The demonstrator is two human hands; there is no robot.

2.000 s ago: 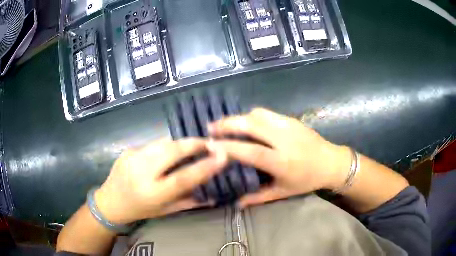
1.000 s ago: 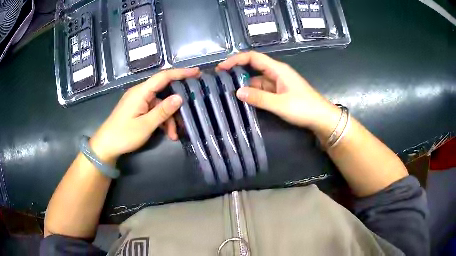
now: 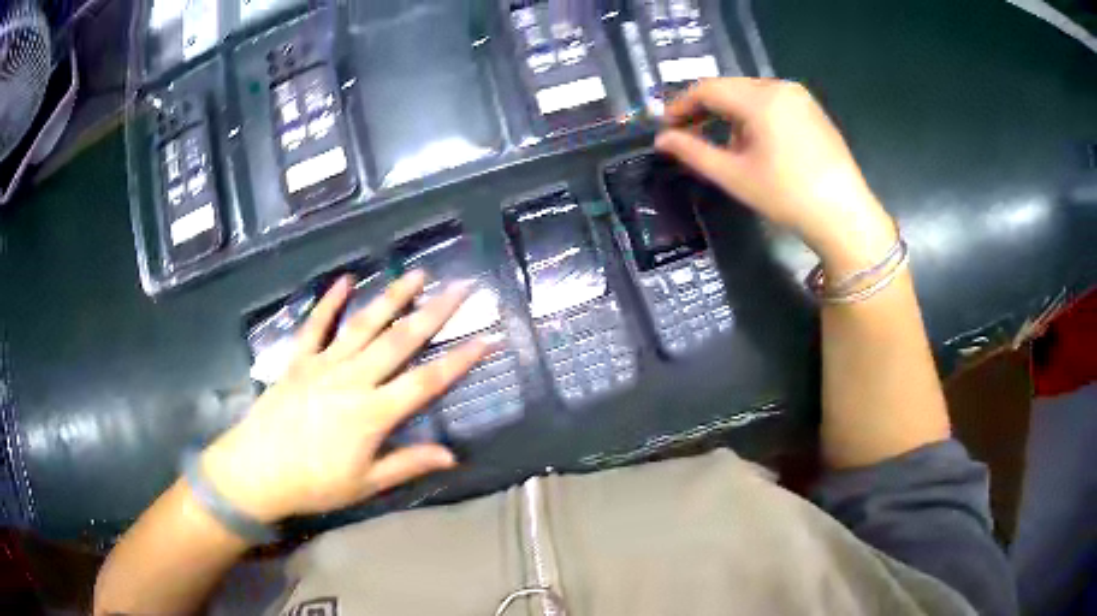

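Note:
Several keypad phones lie face up in a row on the green surface, dark screens towards the tray and keys towards me. The rightmost phone point(image 3: 676, 259) and the one beside it point(image 3: 571, 301) show fully. My left hand point(image 3: 325, 421) lies spread over the phones at the left, fingers apart, partly hiding them. My right hand point(image 3: 770, 157) is raised just above and right of the rightmost phone's top end, thumb and index finger close together. Whether a thin film is between them I cannot tell.
A clear blister tray point(image 3: 421, 169) lies behind the row. Its front pockets hold phones face down, such as this phone back point(image 3: 307, 132); one middle pocket is empty. A small white fan point(image 3: 24, 54) stands at the far left. A brown box point(image 3: 992, 415) shows below the right edge.
The phones, held on edge in a tight stack between both hands, now lie face up in a spread row. My left hand has flattened over the left ones; my right hand has moved up and right.

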